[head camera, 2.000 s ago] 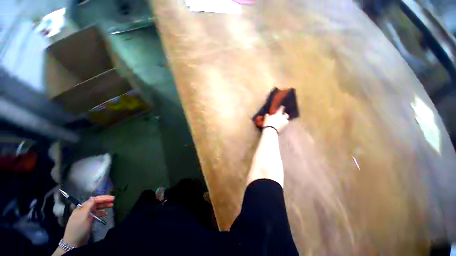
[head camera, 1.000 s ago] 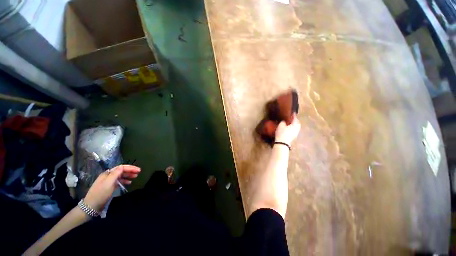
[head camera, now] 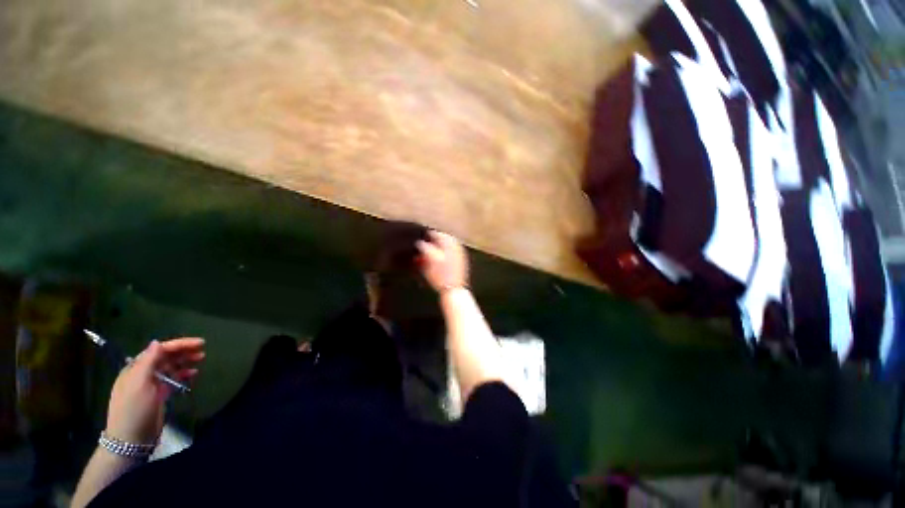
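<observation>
My left hand [head camera: 154, 382] is at the lower left, away from the table, and holds a thin pen-like tool [head camera: 109, 347] with a pale, shiny end. My right hand [head camera: 447, 262] is at the table's front edge, blurred. It grips a small dark and red-brown cloth bundle [head camera: 403, 242], which is hard to make out against the dark floor. The bundle is at the table edge; I cannot tell if it touches the table.
The worn brown table [head camera: 327, 109] crosses the view. Maroon cloth pieces [head camera: 685, 169] with white paper patterns [head camera: 722, 164] lie at its right end, beside a black phone-like object [head camera: 648, 213]. Green floor [head camera: 615, 397] lies below. A white object [head camera: 531, 372] is beyond my right forearm.
The view has swung right to the table's end with the maroon cloth. My right hand and the bundle have moved from over the tabletop to its front edge. My left hand still holds the tool.
</observation>
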